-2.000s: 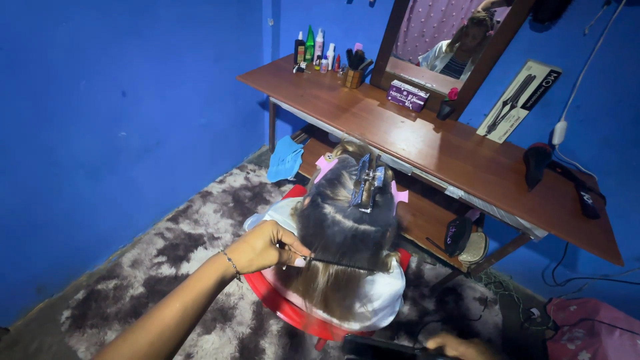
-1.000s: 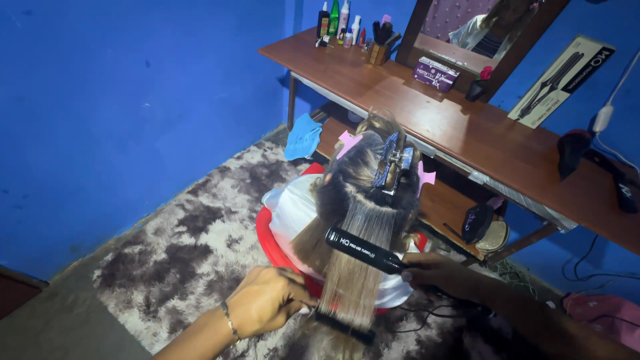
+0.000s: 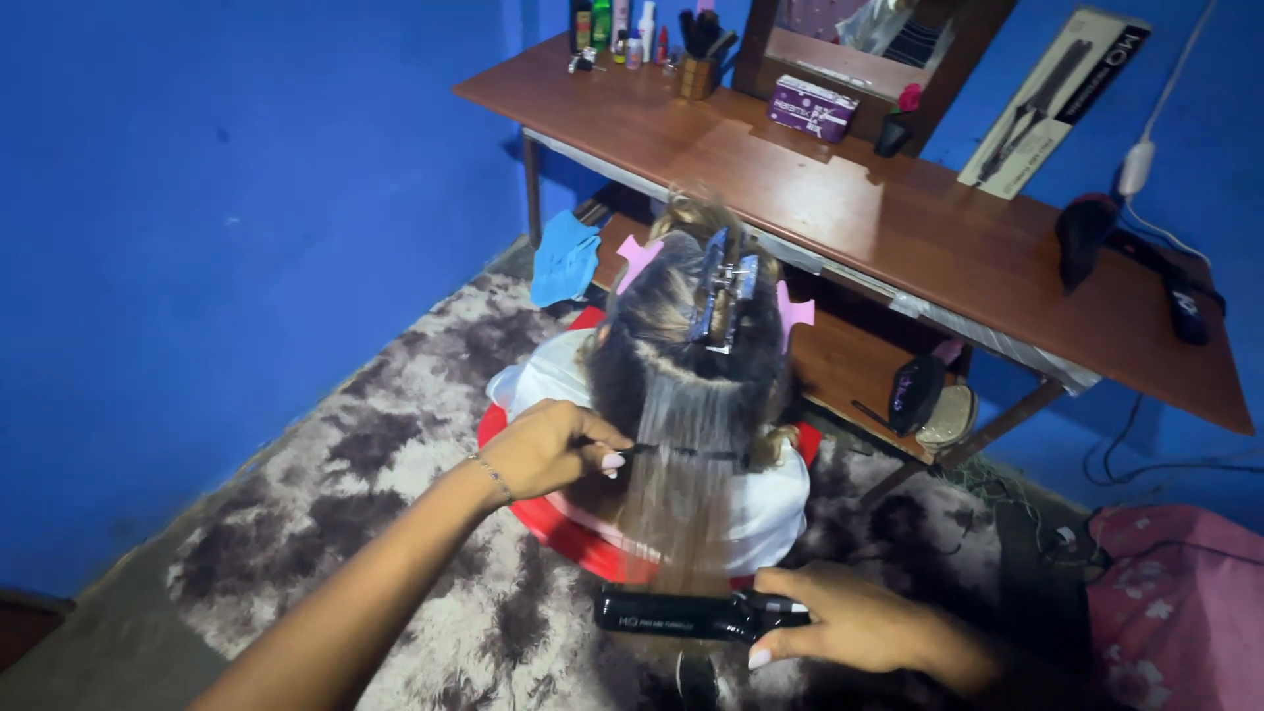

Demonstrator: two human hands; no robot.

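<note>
A person sits with their back to me, a light cape [image 3: 770, 509] round the shoulders. Pink clips [image 3: 639, 262] and blue-and-metal clips [image 3: 726, 291] hold up the hair on top. My left hand [image 3: 558, 449] grips a thin dark comb [image 3: 681, 452], whose teeth lie across a straight section of hair [image 3: 676, 504] below the head. Lower down, my right hand [image 3: 839, 617] holds a black hair straightener [image 3: 681, 614], its plates across the same section near the ends. Whether the plates are fully pressed together cannot be told.
A wooden table [image 3: 671, 148] beyond the person bears bottles, a brush holder [image 3: 697, 77], a purple box [image 3: 812, 107], a mirror and a hair dryer [image 3: 1084, 237]. The person sits on a red chair [image 3: 592, 553] over a patterned rug [image 3: 395, 494]. Cables [image 3: 987, 484] lie at the right.
The straightener was higher on the hair one second ago and is now near the ends. My left hand, with the comb, has moved up towards the head. The view has shifted somewhat.
</note>
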